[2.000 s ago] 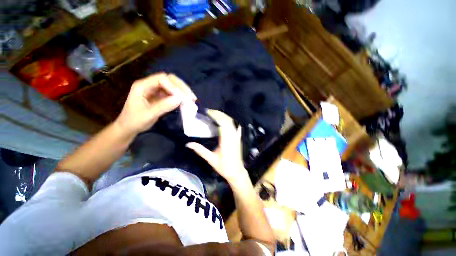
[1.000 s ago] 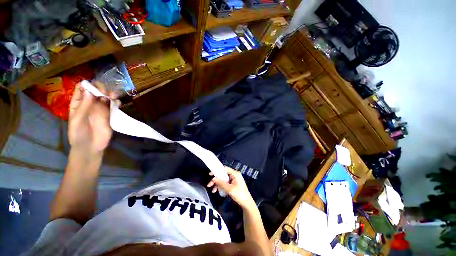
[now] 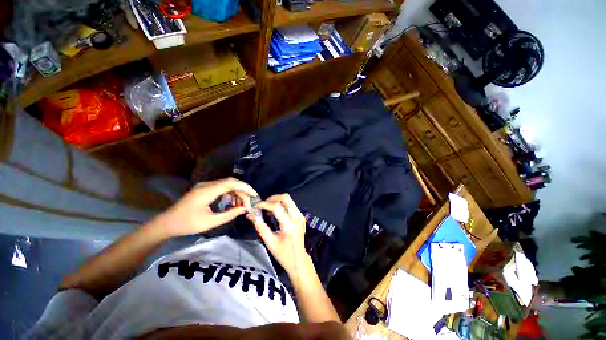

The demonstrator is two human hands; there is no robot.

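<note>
My left hand point(image 3: 202, 209) and my right hand point(image 3: 284, 229) meet in front of my white shirt. Their thumbs and fingertips pinch a small pale piece point(image 3: 254, 204) between them. The piece is mostly hidden by the fingers, so its shape and material cannot be told. The long white strip does not show stretched out. Dark garments point(image 3: 332, 159) with striped trim lie in a heap just beyond my hands.
Wooden shelves point(image 3: 219, 99) at the upper left hold blue folders, an orange bag and a tool tray. A wooden table point(image 3: 362, 322) at the lower right bears white papers point(image 3: 408, 305) and black-handled scissors point(image 3: 376, 311). Drawers point(image 3: 438, 136) and a black fan point(image 3: 511, 58) stand beyond.
One second ago my hands were far apart with a long white strip stretched between them. My left hand has moved right and down, and both hands now meet. The strip is no longer stretched out.
</note>
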